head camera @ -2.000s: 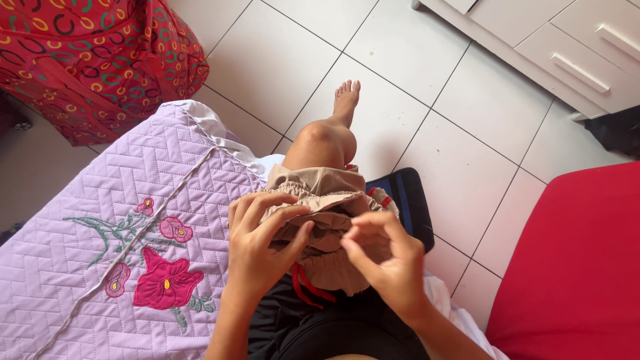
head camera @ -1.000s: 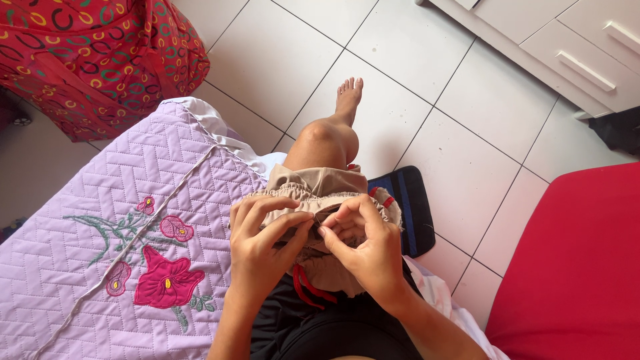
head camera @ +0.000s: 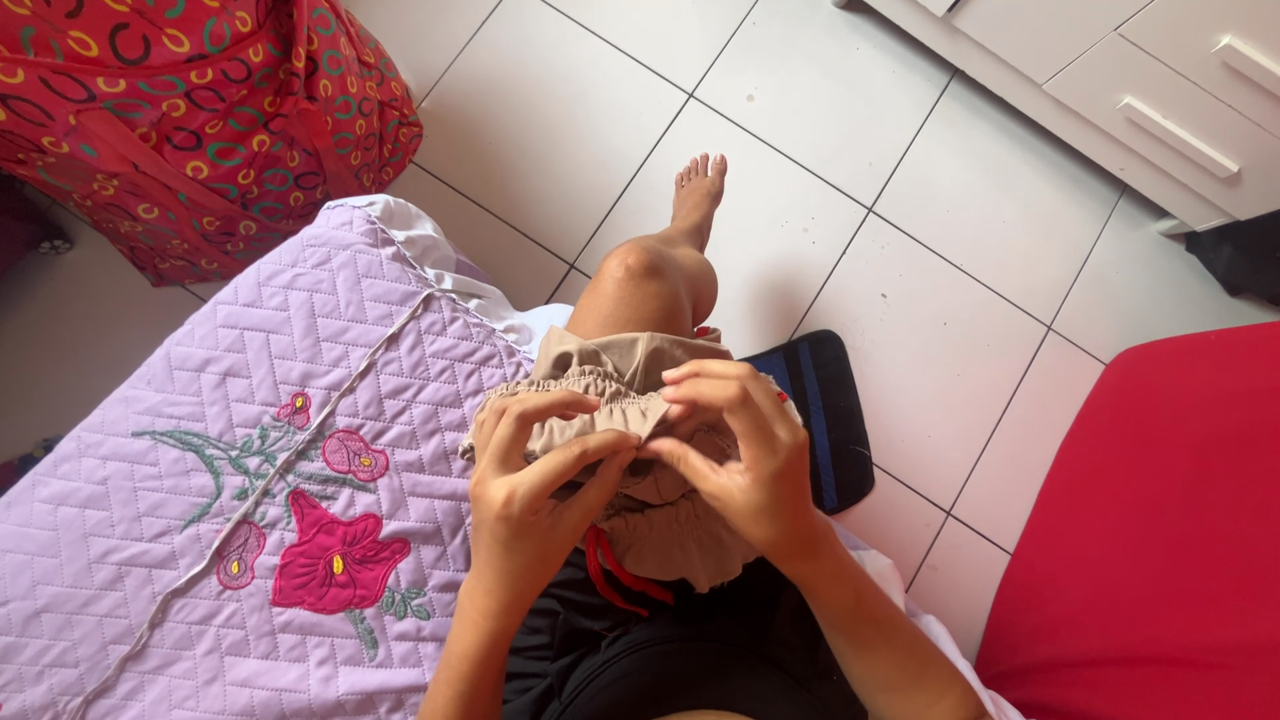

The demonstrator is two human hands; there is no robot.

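A beige fabric piece with a gathered, elastic-like edge (head camera: 590,408) lies bunched over my lap. My left hand (head camera: 545,470) pinches that edge between thumb and fingers. My right hand (head camera: 740,440) grips the same edge just beside it, the fingertips of both hands nearly meeting. Below the hands, a red ribbon or strap (head camera: 610,575) hangs from the fabric over my black clothing. Part of the cloth is hidden under my fingers.
A lilac quilted bedspread (head camera: 230,380) with a twisted cord (head camera: 240,510) lies at the left. Behind it stands a red patterned bag (head camera: 210,130). A dark blue and black flat item (head camera: 830,420) is right of my knee. White drawers (head camera: 1150,110) and a red-covered surface (head camera: 1150,520) are at the right.
My right hand was apart from the cloth two seconds ago; it has moved left to the gathered edge and now pinches it beside my left hand.
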